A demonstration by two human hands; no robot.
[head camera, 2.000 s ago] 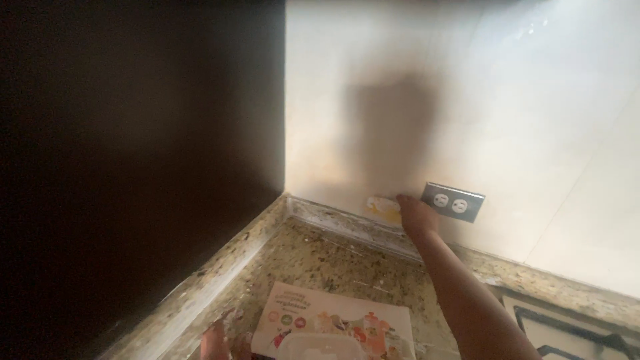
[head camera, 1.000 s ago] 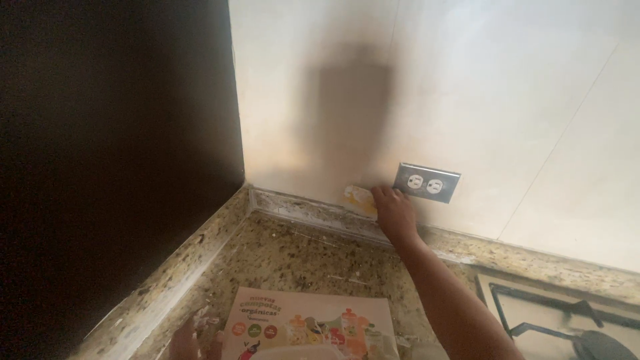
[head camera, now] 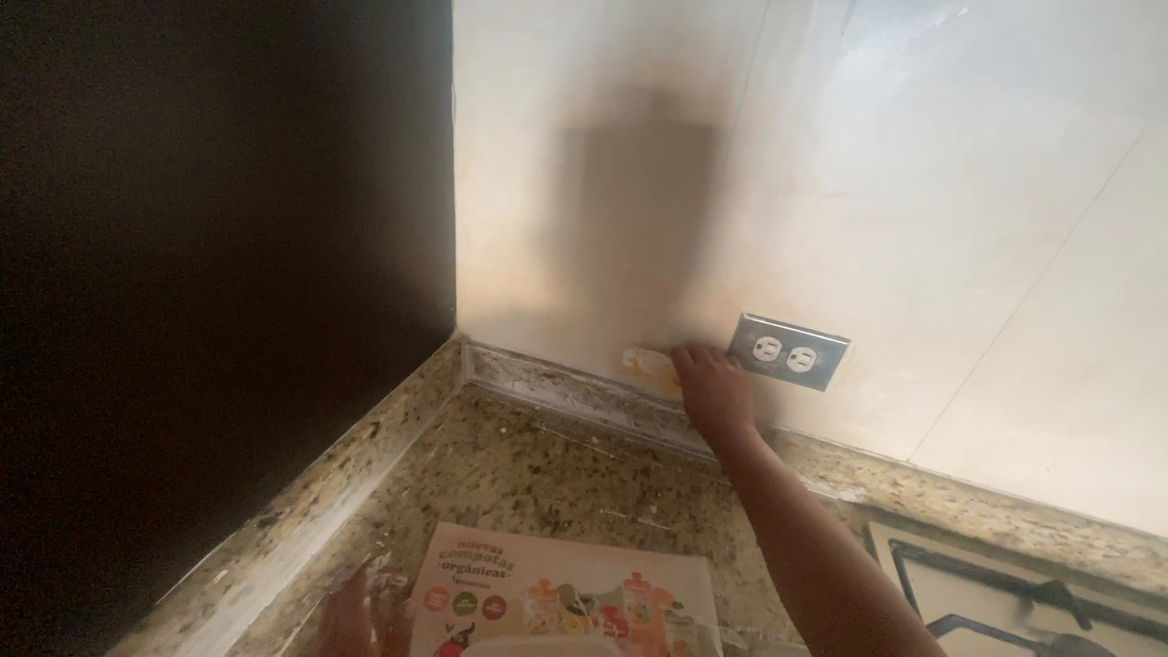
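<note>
My right hand reaches to the foot of the pale wall, its fingers on a small white and yellow piece pressed to the wall just above the granite backsplash. What the piece is cannot be told. A metal outlet plate with two sockets is just right of the fingers. Blurred at the lower edge, my left hand is beside a printed cardboard sheet or box on the granite counter; whether it holds anything cannot be told. A whitish container or lid overlaps the print's lower edge.
A dark panel rises at the left, above a granite backsplash edged with whitish residue. White smears mark the granite counter. A gas cooktop with black grates is at the lower right. A shadow falls on the wall.
My right hand stays at the wall with the small piece, left of the outlet. My left hand remains low beside the printed cardboard. The view has shifted.
</note>
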